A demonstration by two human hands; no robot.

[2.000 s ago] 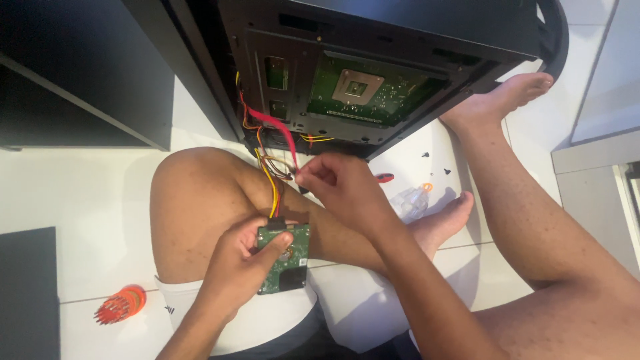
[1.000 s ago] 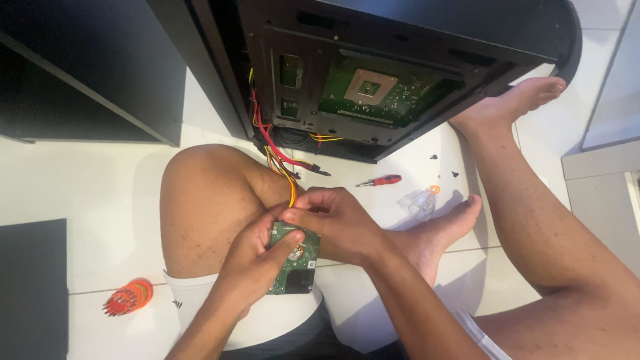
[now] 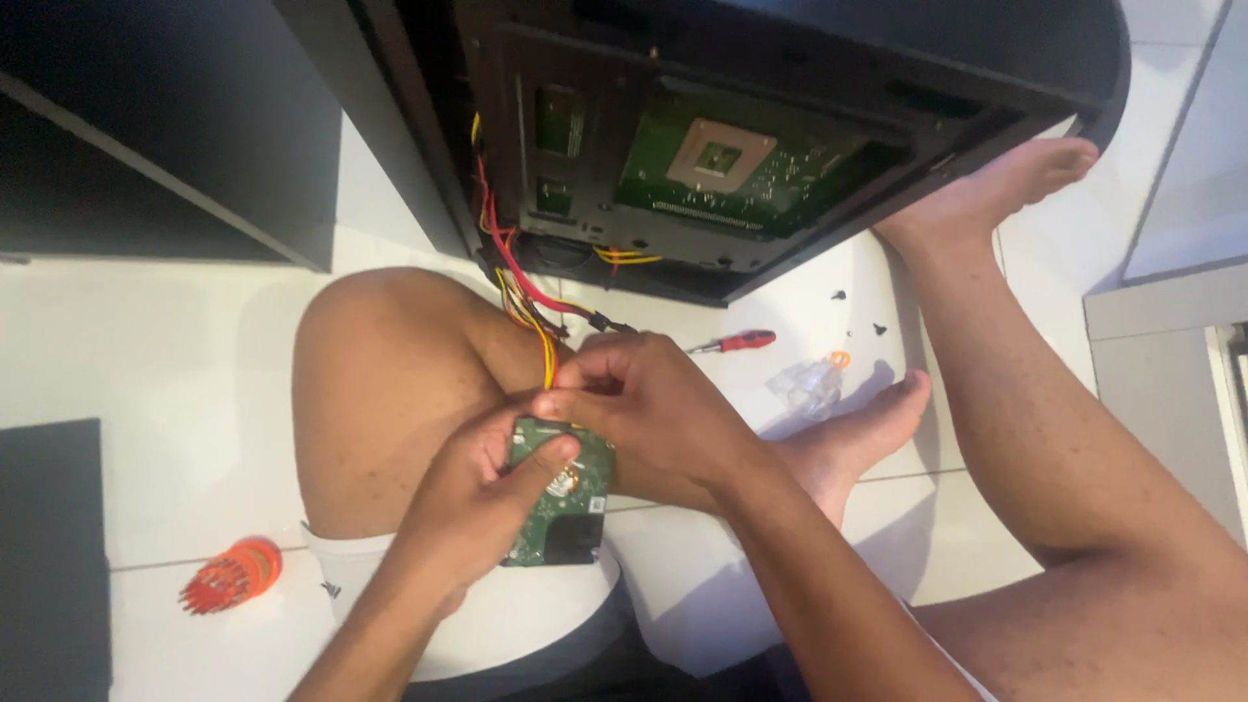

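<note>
A hard drive (image 3: 565, 497), its green circuit board facing up, lies in my left hand (image 3: 487, 497), with the thumb across the board. My right hand (image 3: 653, 400) pinches at the drive's top edge, where yellow and red power wires (image 3: 548, 356) come in; its fingers hide the connector. A red SATA cable (image 3: 517, 273) runs out of the open black computer case (image 3: 819, 58), and its black end lies just above my right hand. Through the case's cutout the back of the motherboard (image 3: 721, 156) shows.
A red-handled screwdriver (image 3: 746, 340), a clear plastic bag (image 3: 811, 385) and several dark screws (image 3: 879, 330) lie on the white tiled floor. At lower left sits an orange bit holder (image 3: 234, 575). A dark panel (image 3: 54, 556) is at the left edge. My legs and feet surround the work.
My right hand has moved from the red cable down to the drive's top edge. The red cable, pinched two seconds ago, now hangs released. My left hand still holds the drive.
</note>
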